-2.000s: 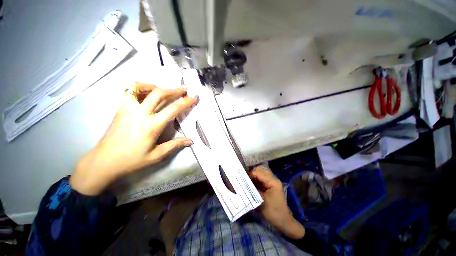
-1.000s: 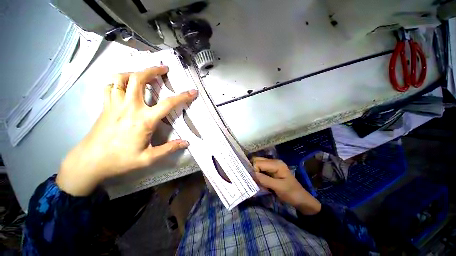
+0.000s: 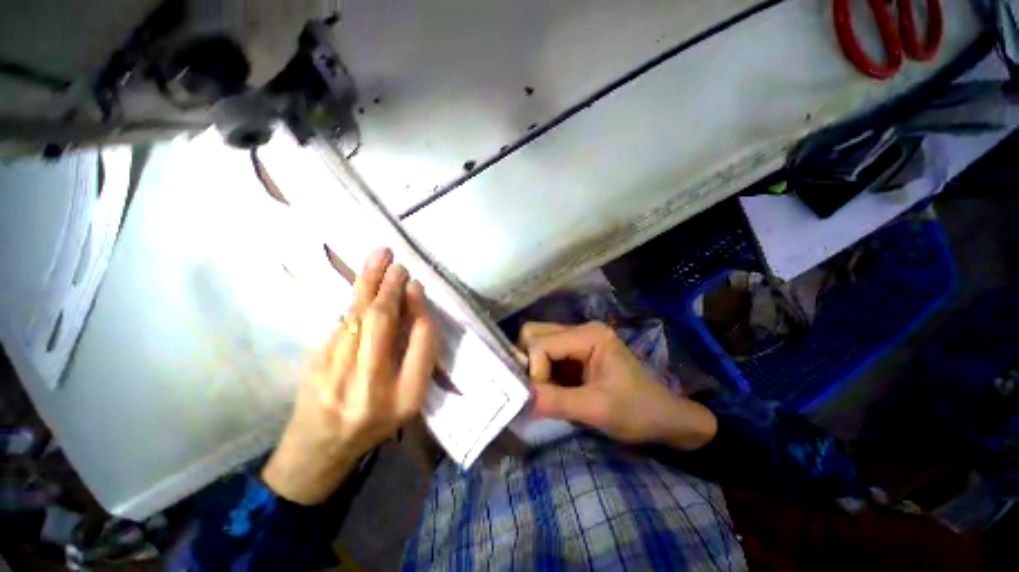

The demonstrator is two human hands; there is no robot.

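Observation:
A white slotted strip (image 3: 475,385) runs from under the machine's foot area (image 3: 293,106) down to the front table edge, its lower end past the edge above my lap. My left hand (image 3: 374,363) lies flat on the strip's lower half, fingers together, covering part of a slot. My right hand (image 3: 581,374) pinches the strip's right edge near its lower end, thumb and finger closed on it. A thin darker layer shows along that edge. The needle is hidden, and glare washes out the strip's upper left.
Spare white strips (image 3: 84,263) lie at the table's left. Red-handled scissors (image 3: 883,34) are at the top right. Dark and white scraps (image 3: 799,229) lie at the right table edge above a blue plastic basket (image 3: 821,363). A checked cloth (image 3: 581,503) covers my lap.
My left hand has moved down the strip, its fingers drawn together. My right hand still grips the edge. The view has shifted, so the machine parts sit further up and left.

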